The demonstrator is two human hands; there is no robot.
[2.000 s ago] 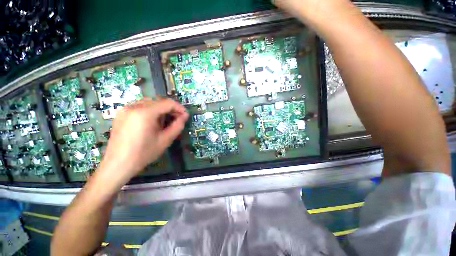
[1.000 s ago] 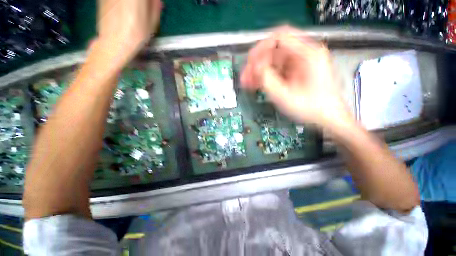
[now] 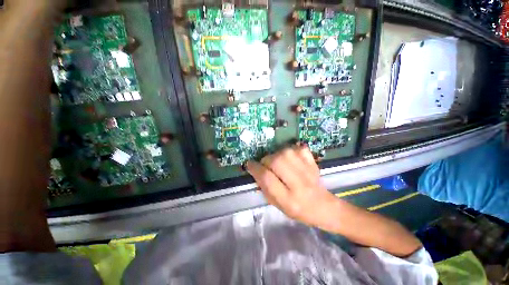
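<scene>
A carrier (image 3: 283,117) holds four green circuit boards in front of me. My right hand (image 3: 287,177) is at its near edge, fingertips bent down by the lower edge of the near-left board (image 3: 243,133). Whether anything is between its fingers is hidden. The far-left board (image 3: 231,50) has strong glare; the far-right board (image 3: 325,47) and near-right board (image 3: 325,122) show pale square parts. My left forearm (image 3: 25,128) is blurred along the left edge; the left hand is cut off or too blurred at the top left corner.
Another carrier with green boards (image 3: 120,150) lies to the left. A white sheet with dark specks (image 3: 427,83) lies in the gap to the right. A pale metal rail (image 3: 139,209) runs along the near side. A blue sleeve or cloth (image 3: 469,178) is at the right. Dark and red parts show at top right.
My right hand has moved from above the far-right board down to the carrier's near edge. My left arm has moved farther left. The view has shifted, so the boards look larger.
</scene>
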